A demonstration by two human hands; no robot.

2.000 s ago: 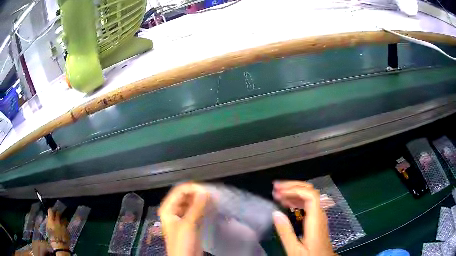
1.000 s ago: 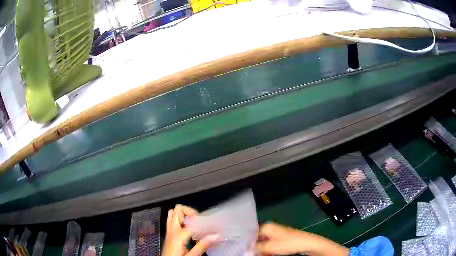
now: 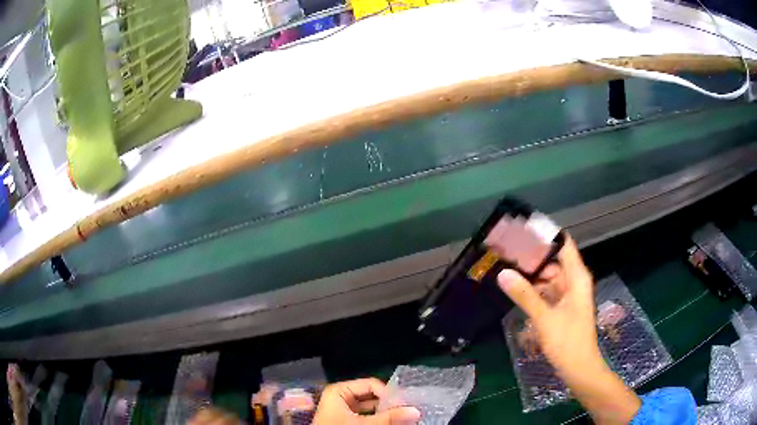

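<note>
My right hand [image 3: 554, 303] grips a phone display module [image 3: 477, 286] near its upper end and holds it up, tilted. The module's back shows an orange flex cable and a pink and white patch. My left hand [image 3: 365, 404], cut off by the bottom edge, pinches an empty bubble bag [image 3: 436, 390] to the left of and below the module. The module and this bag are apart.
Filled bubble bags [image 3: 635, 336] lie on the dark green belt [image 3: 490, 407] at right, with more at lower left. Another module [image 3: 707, 267] lies far right beside a pile of bubble bags [image 3: 724, 378]. A green fan [image 3: 91, 100] stands on the white shelf [image 3: 332, 83]. Another hand [image 3: 214, 417] shows at lower left.
My right hand has taken up the dark module from the belt and raised it. My left hand has moved right and lower with an empty bag. The view has shifted slightly.
</note>
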